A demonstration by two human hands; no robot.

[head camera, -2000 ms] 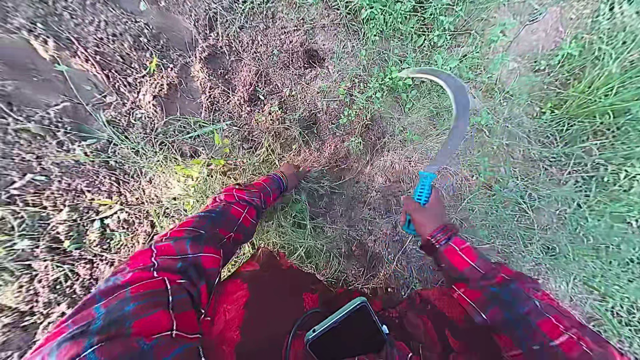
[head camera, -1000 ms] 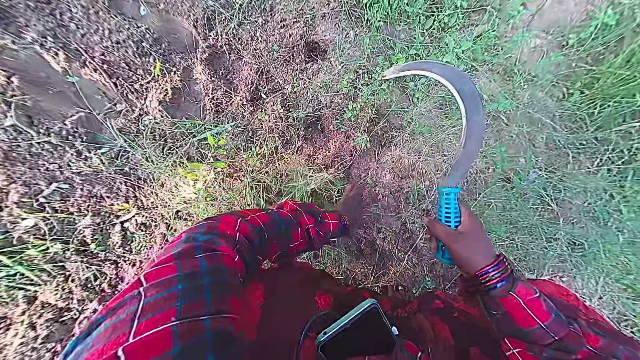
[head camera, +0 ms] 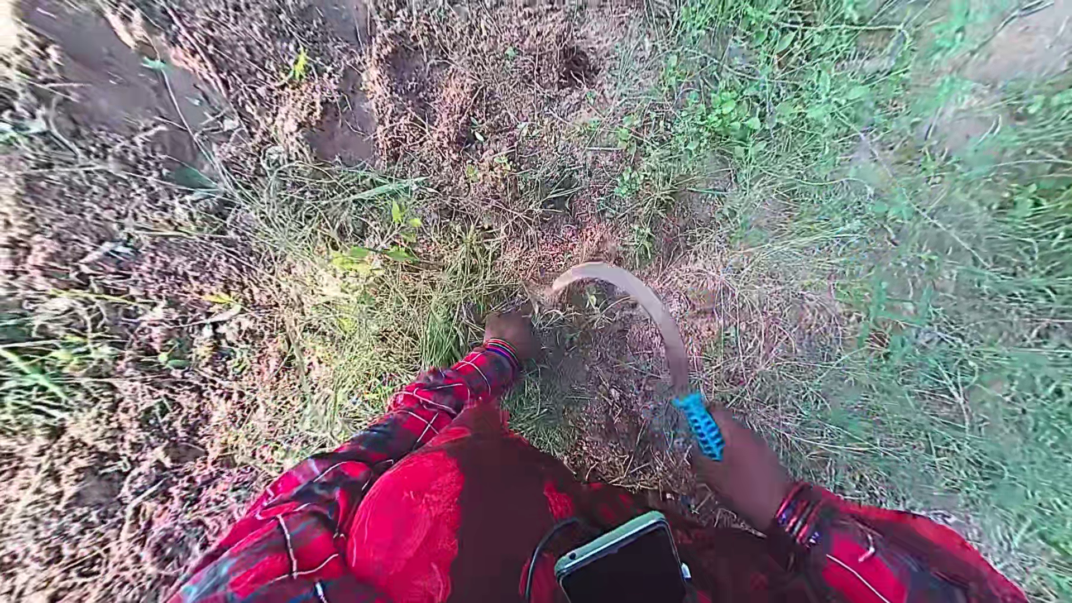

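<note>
A sickle (head camera: 653,310) with a curved metal blade and a blue handle is held in my right hand (head camera: 745,469), at the right of centre. Its blade arcs up and over to the left, and the tip lies close to my left hand (head camera: 512,333). My left hand is low at the grass (head camera: 452,310); its fingers are blurred, so whether they hold any stems cannot be told. Bangles circle both wrists below plaid sleeves.
A phone (head camera: 624,561) with a cable lies against the red clothing at the bottom. Leafy green weeds (head camera: 729,109) grow at the upper right, taller grass at the right edge, and dry plant litter (head camera: 126,469) covers the left ground.
The sickle has come down and left from the upper right, its tip now beside my left hand. My left hand has moved left from the bare patch near the middle, over to the grass.
</note>
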